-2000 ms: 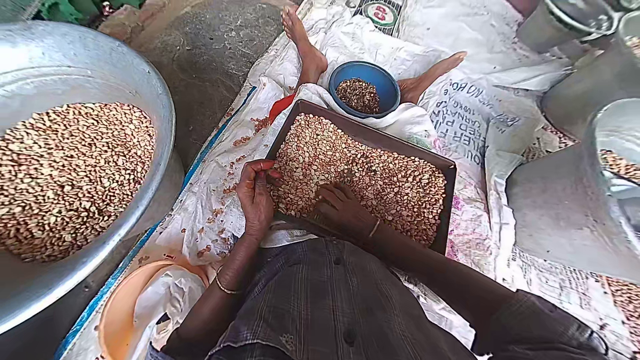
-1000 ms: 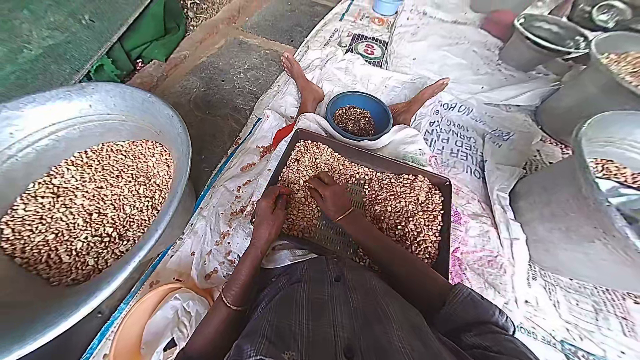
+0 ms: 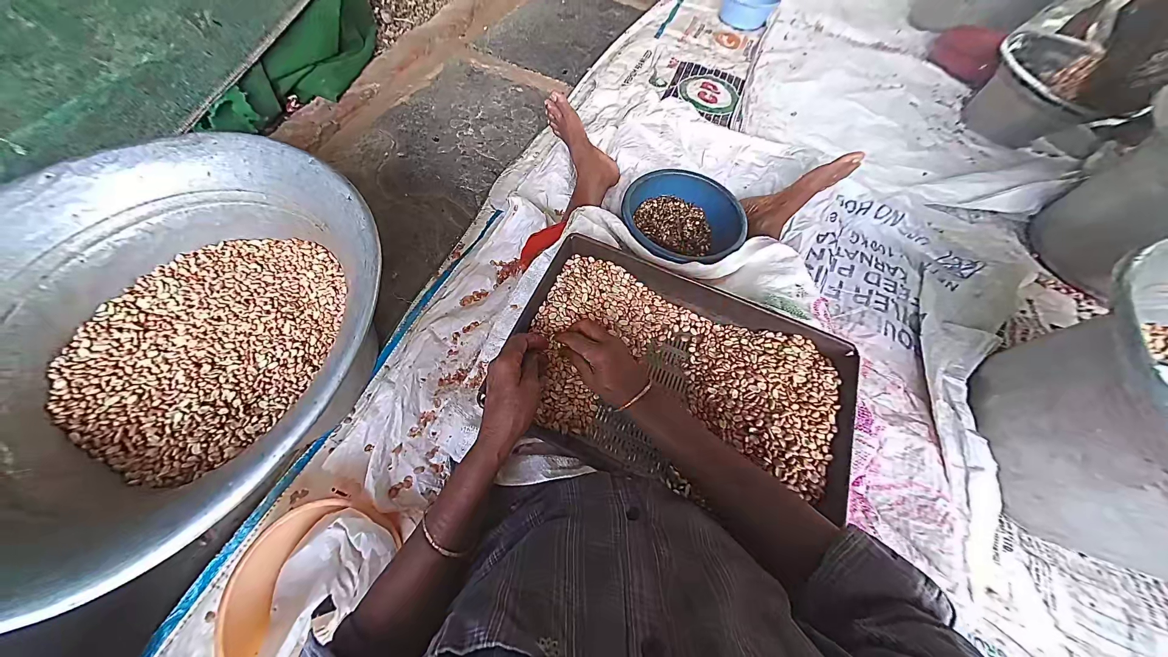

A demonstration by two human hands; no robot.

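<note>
A dark rectangular tray with a slotted bottom (image 3: 847, 429) lies across my lap, covered in split, reddish-cream nuts or seeds (image 3: 766, 388). Over its left part, my left hand (image 3: 516, 383) has its thumb and fingertips drawn together; whether a small piece is between them cannot be told. Close beside it, my right hand (image 3: 604, 363) is bent over the seeds, fingertips near those of the left. Part of the slotted bottom shows under my right wrist. Just beyond the tray, between my feet, a blue plastic bowl (image 3: 639, 196) holds darker bits.
At left stands a large metal basin (image 3: 351, 237) of the same seeds. An orange tub (image 3: 246, 584) with white plastic is at lower left. Metal pots (image 3: 1049, 429) and a grey bucket (image 3: 1013, 109) line the right. Printed white sacks (image 3: 849, 109) cover the floor.
My right hand has moved from the middle of the tray toward its left part, near my left hand. Seeds that covered the tray's middle have parted, baring the slotted bottom. The view has shifted somewhat.
</note>
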